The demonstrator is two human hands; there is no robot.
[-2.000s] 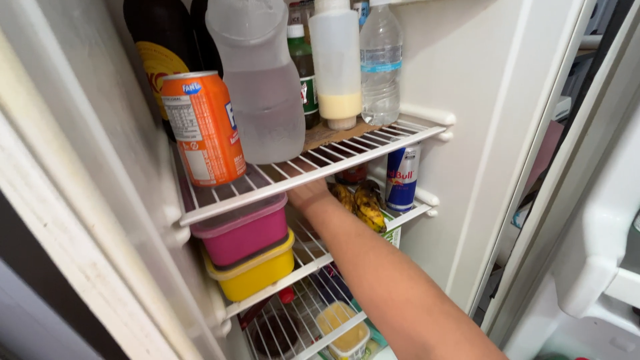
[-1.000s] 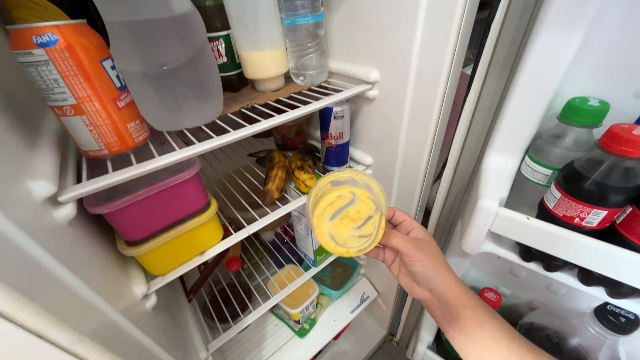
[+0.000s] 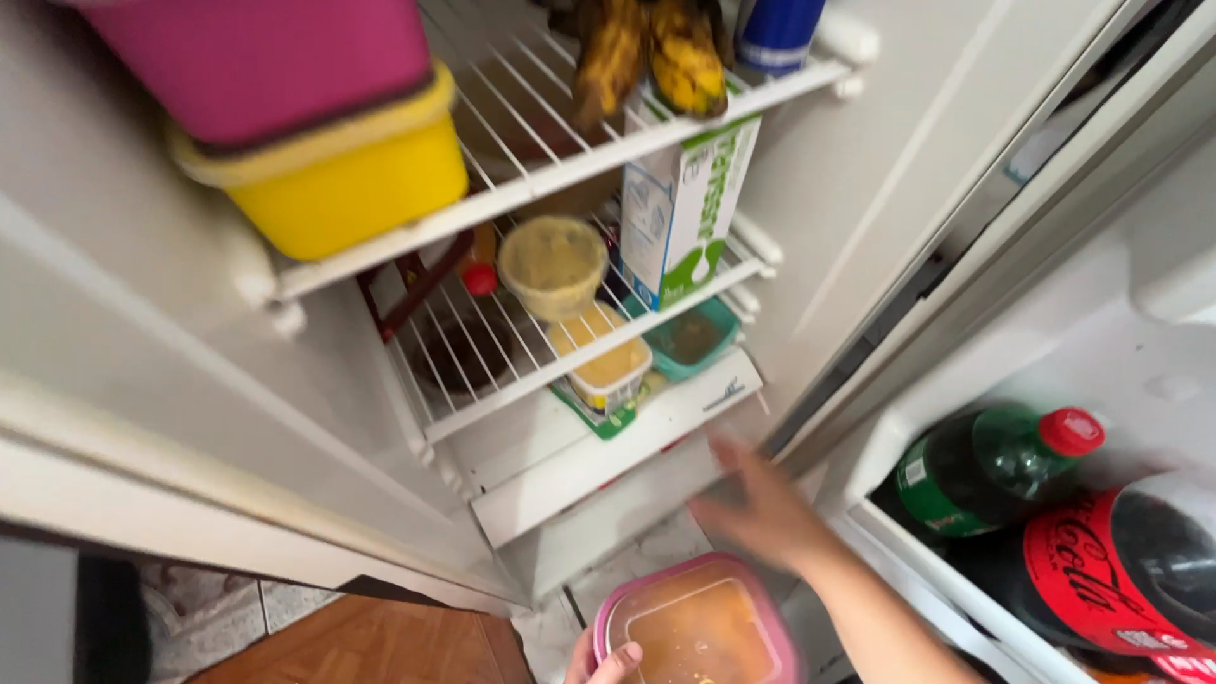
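My left hand (image 3: 608,662) grips the left edge of a pink-rimmed plastic container (image 3: 698,627) with orange contents, at the bottom of the view. Above and right of it, my right hand (image 3: 755,503) is blurred, fingers apart and holding nothing, in front of the fridge's lower part. A round clear tub (image 3: 553,266) stands on the lower wire shelf, left of a white and green carton (image 3: 686,214). Beneath that shelf sit a tub with yellow contents (image 3: 600,359) and a teal container (image 3: 692,337).
A pink container (image 3: 266,57) rests on a yellow one (image 3: 351,180) at the upper left. Browned bananas (image 3: 686,57) and a blue can (image 3: 779,33) share the upper shelf. Large soda bottles (image 3: 997,465) fill the door rack at right. Tiled floor (image 3: 655,551) shows below.
The round tub that was in my right hand is on the lower wire shelf, and that hand has let go. My left hand with the pink-rimmed container has come into view. The view has moved lower.
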